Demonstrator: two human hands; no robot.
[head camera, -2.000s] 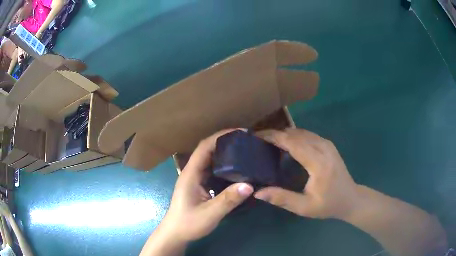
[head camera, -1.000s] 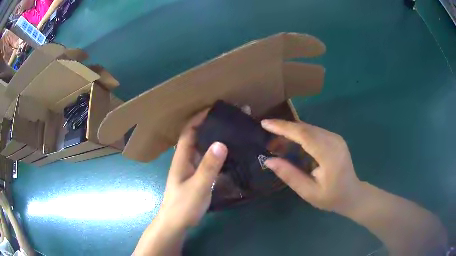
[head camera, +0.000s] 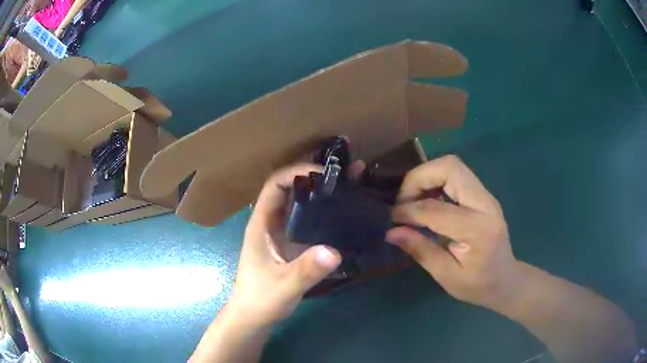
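Note:
A brown mailer box lies before me, its long lid (head camera: 284, 117) with rounded ears standing up behind the tray. My left hand (head camera: 273, 244) holds a black block, which looks like the power adapter (head camera: 333, 223), over the tray. A shiny black part, perhaps the bundled cord (head camera: 332, 166), shows at its upper edge. My right hand (head camera: 454, 234) is at the block's right side, fingertips and thumb pinched together against it. Blur hides what exactly the fingertips hold. The hands and the block hide most of the tray's inside.
Other open brown boxes (head camera: 78, 120) stand grouped at the left, one with a black cord bundle (head camera: 110, 152) inside. A blue-white box (head camera: 45, 39) and parts of other people are at the upper left. The green surface (head camera: 553, 142) reflects a bright strip at lower left.
The black block has been turned and tilted in my hands, and a shiny black part now shows above it. My right fingers have closed in at its right side. The lid sits slightly higher in view.

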